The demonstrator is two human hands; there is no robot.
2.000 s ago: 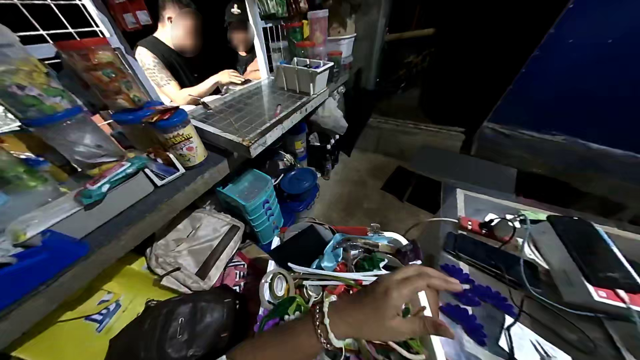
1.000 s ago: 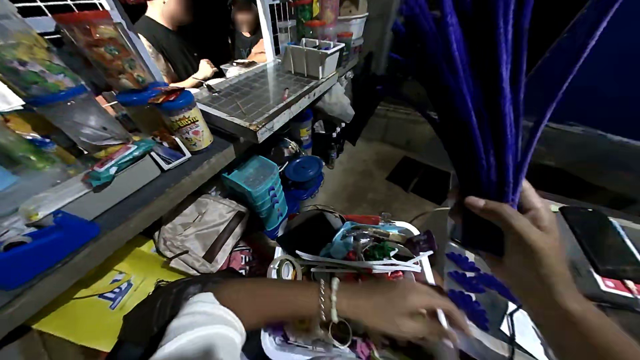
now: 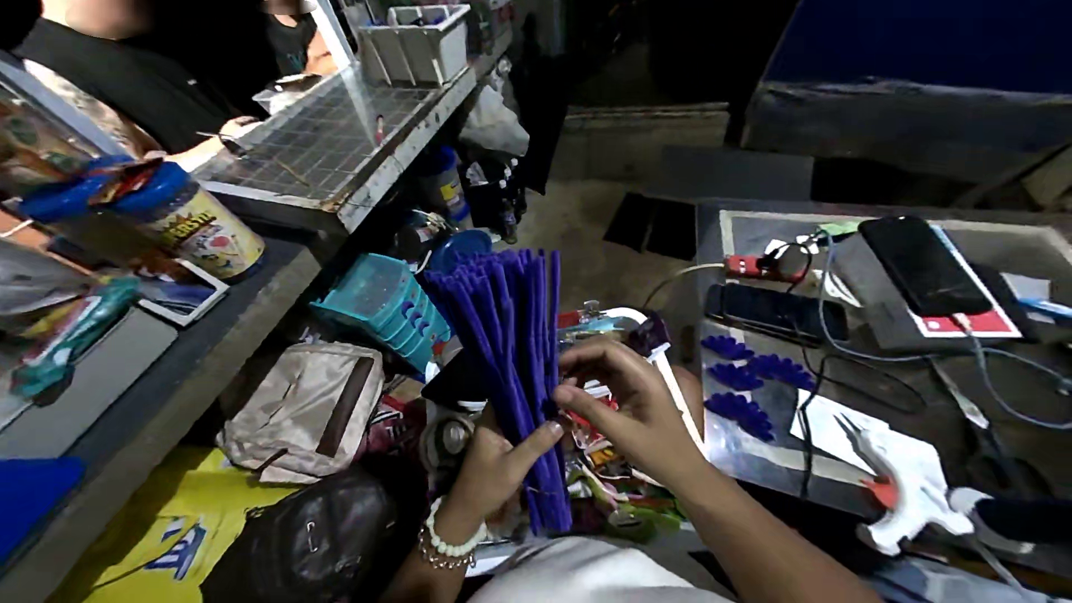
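Observation:
A bundle of purple pipe cleaners [image 3: 512, 335] stands nearly upright at the centre. My left hand [image 3: 502, 469], with beaded bracelets on its wrist, is closed around its lower part. My right hand [image 3: 620, 402] is at the bundle's right side, thumb and forefinger bent near the stems; whether it grips one cannot be told. Purple scalloped pieces [image 3: 737, 412] lie on the glass-topped table [image 3: 754, 469] to the right. White-handled pliers [image 3: 900, 490] and scissors [image 3: 963, 402] lie there too. Behind my hands is a white basket [image 3: 677, 394] of mixed craft items.
Phones [image 3: 921, 264] and cables are on the right table. Teal stacked drawers [image 3: 381, 310], a beige bag [image 3: 306, 410] and a black leather bag [image 3: 310, 536] stand at the left. Two people are beyond the counter [image 3: 310, 151], which holds a jar [image 3: 201, 222] and a grey basket [image 3: 416, 46].
The purple bundle, one second ago held up at the right by my right hand, is now lower, in my left hand. My left hand has left the white basket area. The view has shifted.

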